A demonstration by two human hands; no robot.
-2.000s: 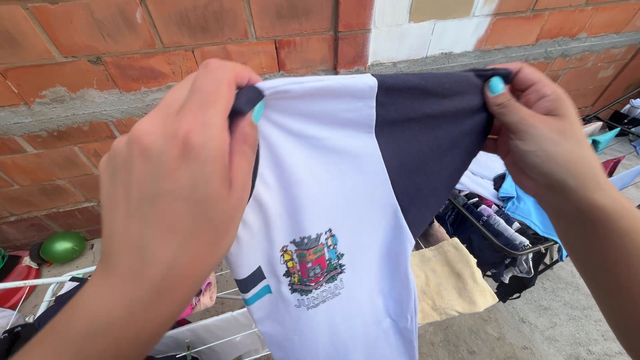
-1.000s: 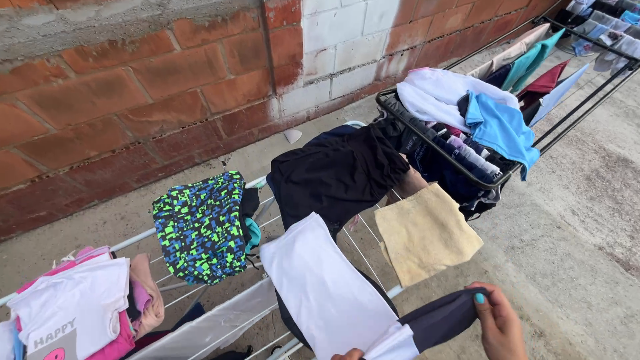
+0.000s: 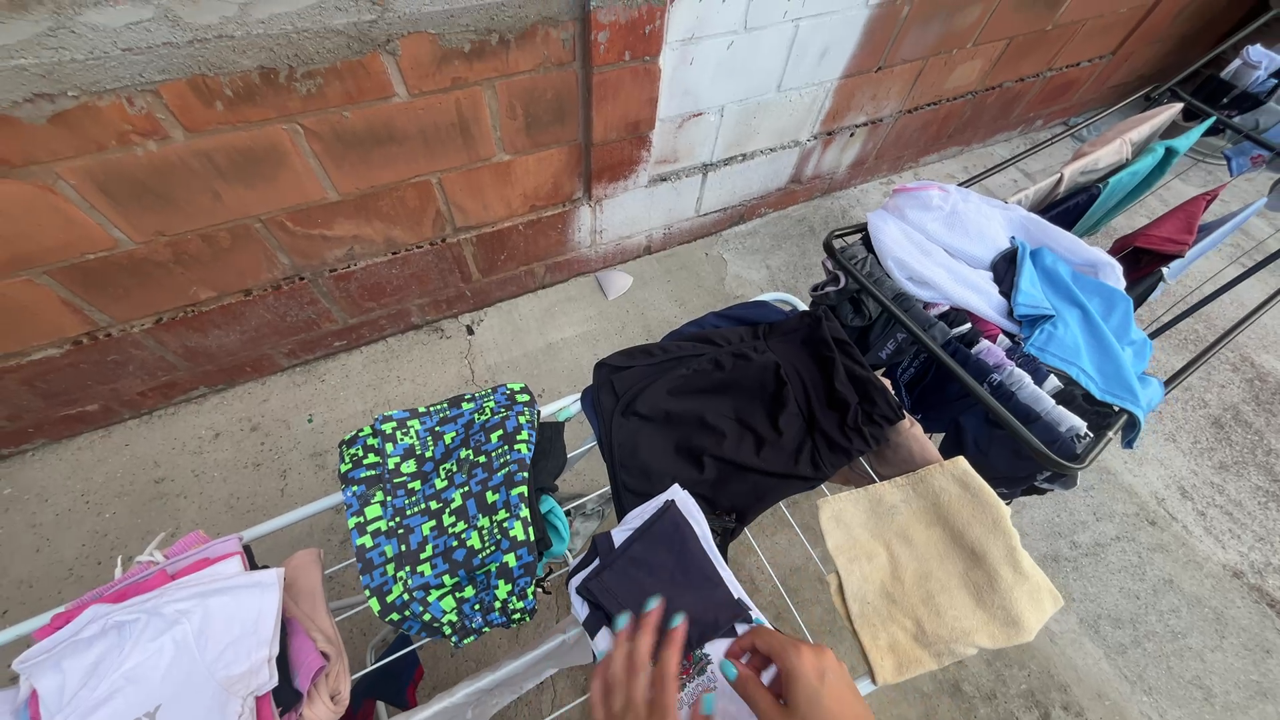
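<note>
The white and dark navy shirt (image 3: 665, 570) lies partly folded on the white wire drying rack (image 3: 290, 517) at the bottom centre, its dark sleeve part turned up over the white cloth. My left hand (image 3: 650, 665) rests on the shirt's lower part, fingers spread. Close beside it, my right hand (image 3: 790, 675) has its fingers bent at the shirt's printed crest, which is partly covered. Whether those fingers pinch the cloth cannot be told. Black folded clothing (image 3: 740, 410) lies just beyond the shirt, and a beige cloth (image 3: 935, 565) is to the right.
Patterned green, blue and black shorts (image 3: 445, 510) and a pile with a white shirt (image 3: 160, 640) lie on the rack's left. A black-framed rack (image 3: 960, 375) holds a light blue garment (image 3: 1080, 320) and other laundry. A brick wall (image 3: 380, 180) runs behind.
The shirt, held up by both hands two seconds ago, now lies on the rack with its dark part folded over. My hands have come together at the bottom. The view has tilted down.
</note>
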